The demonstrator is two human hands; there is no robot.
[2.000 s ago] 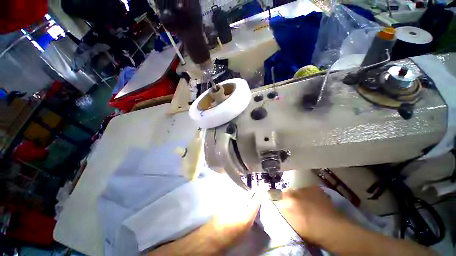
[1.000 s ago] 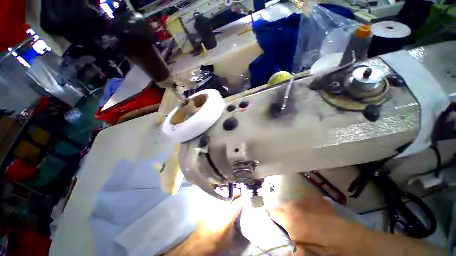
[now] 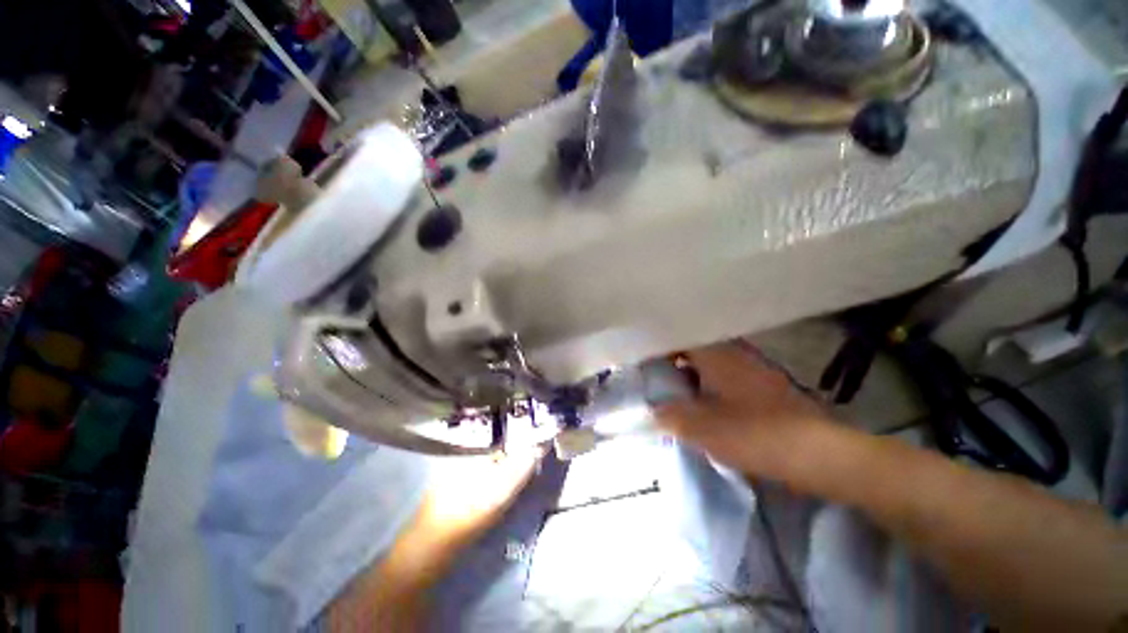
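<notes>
The light blue-grey cloth [image 3: 241, 495] lies left of and below the needle area, partly washed out by the lamp. My left hand [image 3: 460, 501] lies on the cloth just below the presser foot [image 3: 497, 427]; its fingertips are lost in glare, so its grip cannot be told. My right hand [image 3: 730, 402] is right of the needle, its fingertips at a pale cloth edge beside the foot; whether they pinch it is unclear. A brightly lit cloth part [image 3: 619, 507] with a dark line lies between the hands. The cream machine head [image 3: 693, 247] stands above them.
A white tape roll [image 3: 340, 210] sits on the left end of the head. Black-handled shears [image 3: 1008, 427] lie right of my right forearm. A white cloth band [image 3: 1039, 111] drapes over the arm near a metal knob [image 3: 854, 50]. A red thing [image 3: 223, 247] is beyond the table.
The view has tilted and come closer to the machine. My right hand has moved up, beside the presser foot. More bright cloth with a dark line shows between the hands.
</notes>
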